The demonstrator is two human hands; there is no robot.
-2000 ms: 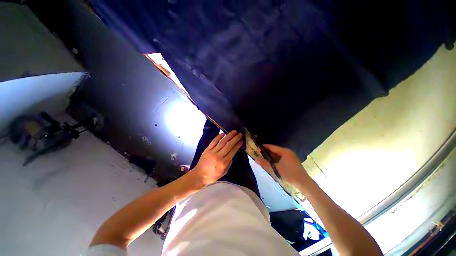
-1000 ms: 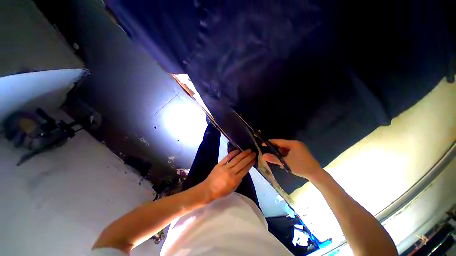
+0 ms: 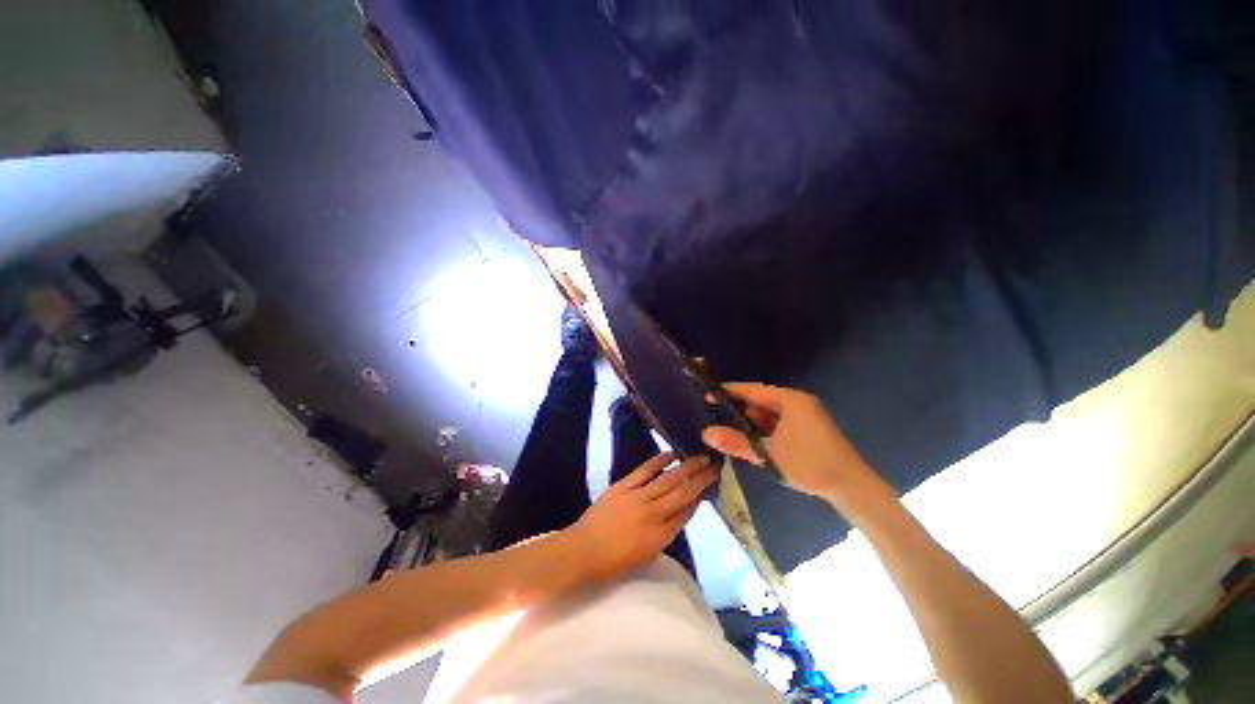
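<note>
Dark navy fabric [image 3: 881,248] covers most of the table and reaches its front edge. My right hand [image 3: 802,443] holds dark shears [image 3: 741,424], mostly hidden in the fist, their blades pointing up-left along a narrow strip of the cloth [image 3: 661,360] beside the table edge. My left hand [image 3: 650,512] lies at the near end of this strip, just left of the shears, fingertips on the cloth at the edge. Its thumb is hidden, so its grip cannot be told.
The cream table top [image 3: 1060,481] shows at right, with a long grey rail [image 3: 1142,530] across it. A chipped part of the table edge [image 3: 743,523] lies below the shears. My legs, the grey floor with scraps and a blurred dark device [image 3: 152,323] are at left.
The fabric and table edge have shifted down and right in view. My left hand has moved slightly right and down along the edge. The shears stay in my right hand, and the narrow strip shows more clearly.
</note>
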